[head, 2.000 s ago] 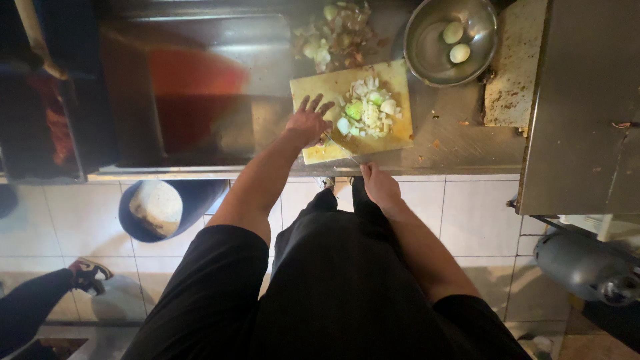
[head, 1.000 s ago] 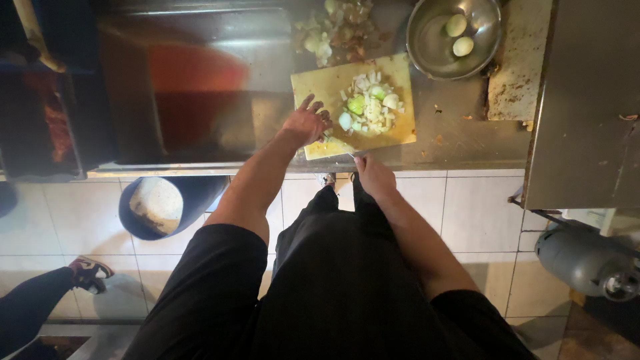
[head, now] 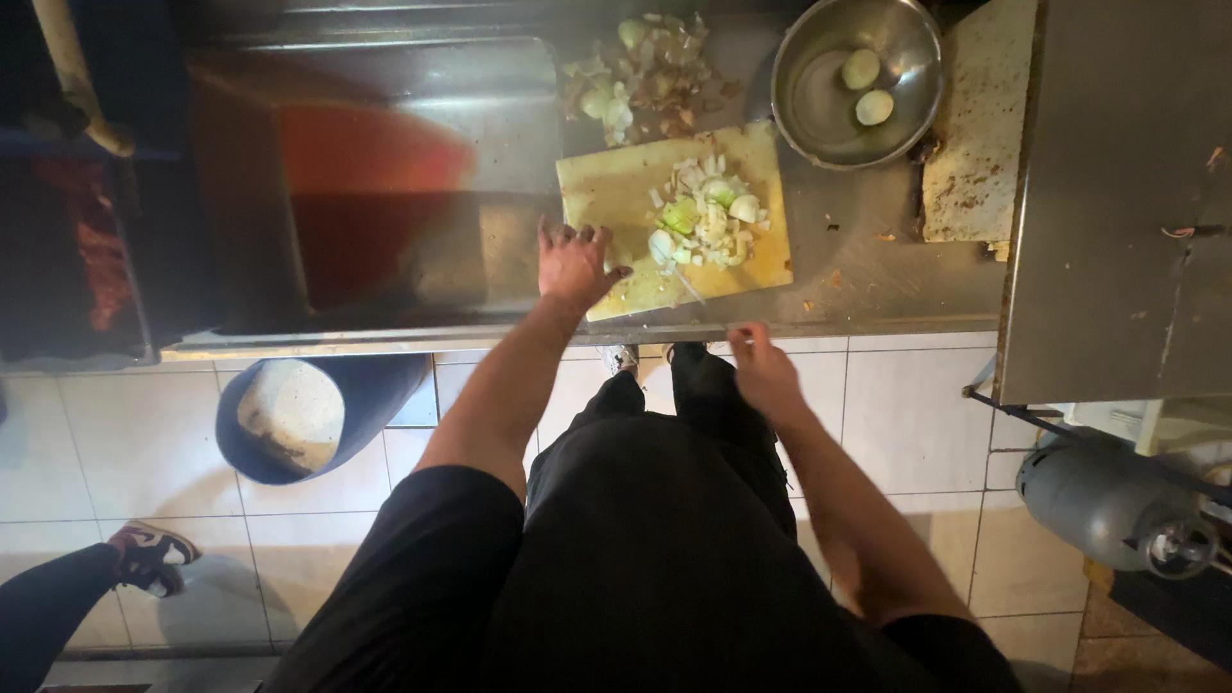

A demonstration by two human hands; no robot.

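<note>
A yellowed cutting board (head: 616, 202) lies at a slant on the steel counter, with chopped onion (head: 712, 226) and larger pale and greenish pieces heaped on its right half. My left hand (head: 575, 265) is at the board's left edge, fingers spread, thumb over the board, holding nothing. Curled just off the counter's front edge is my right hand (head: 765, 371). A thin pale streak, seemingly a knife blade (head: 688, 286), runs from the onion toward its fingers; the handle is not clearly visible. Behind the board lie onion skins and scraps (head: 654, 77). A steel bowl (head: 804, 115) holds two peeled onions (head: 867, 89).
A steel sink basin (head: 520, 144) with a reddish area adjoins the board on the left. A stained slab (head: 972, 144) and a steel surface (head: 1116, 192) are at right. Below stand a bucket (head: 231, 423) and a gas cylinder (head: 1088, 500). Another person's shoe (head: 149, 558) is at lower left.
My left hand has shifted a little left, from over the board to its left edge. My right hand has moved slightly away from the board, toward me.
</note>
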